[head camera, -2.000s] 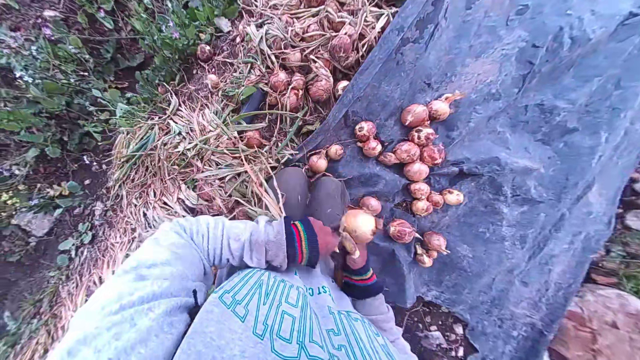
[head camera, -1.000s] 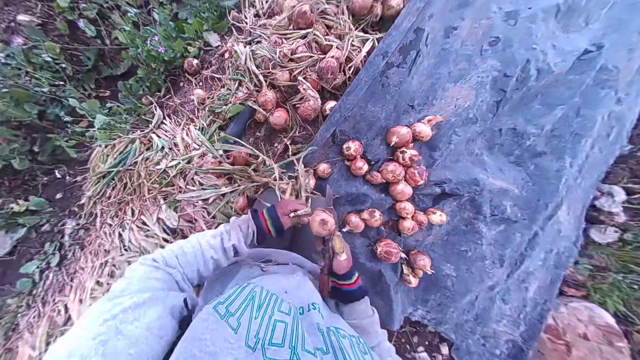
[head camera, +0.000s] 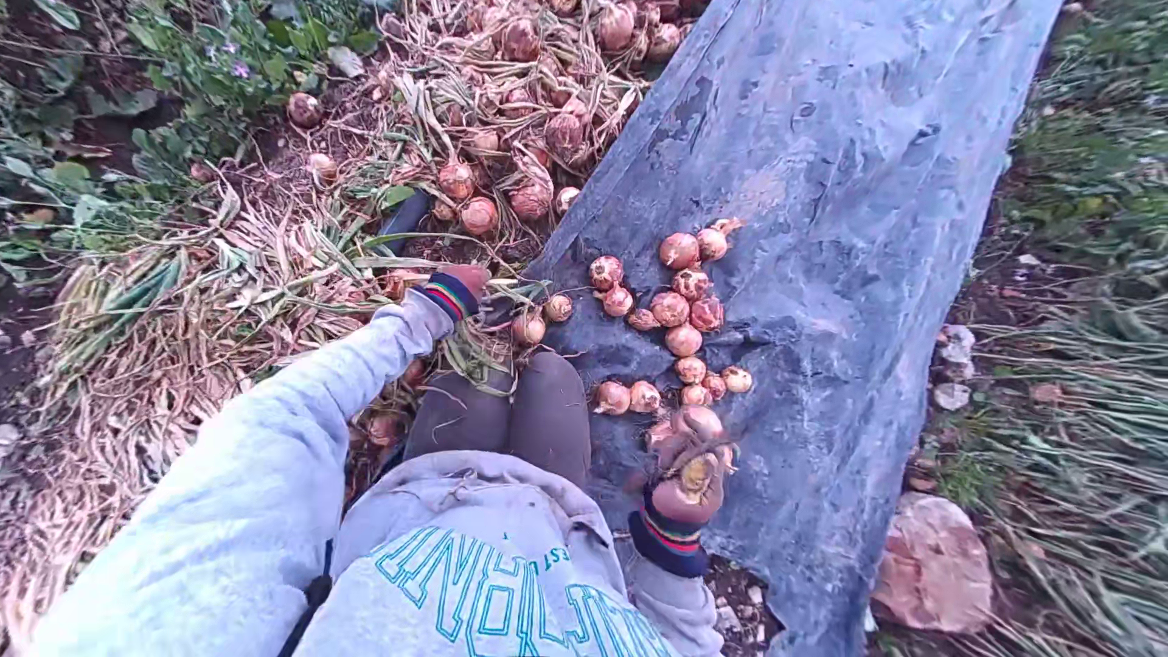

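My left hand (head camera: 465, 281) reaches out over dry onion tops (head camera: 365, 260) at the edge of the leaf heap, above my knees; what its fingers hold, if anything, cannot be made out. My right hand (head camera: 689, 493) is low over the dark plastic sheet (head camera: 821, 365), around something pale and yellowish that is blurred, with an onion (head camera: 698, 422) just beyond the fingers. Several trimmed onions (head camera: 671, 308) lie grouped on the sheet ahead of it. Two more onions (head camera: 528, 328) rest near my knees, between the leaves and the sheet.
A pile of onions with dry tops (head camera: 534, 137) lies at the upper left, beside a dark tube-like object (head camera: 406, 219). Green weeds (head camera: 196, 119) grow at the far left. A large reddish stone (head camera: 935, 561) and smaller pale stones (head camera: 954, 356) border the sheet's right side.
My hands were together around an onion in front of my body. Now they are apart, the left out over the leaves and the right over the sheet beside the grouped onions.
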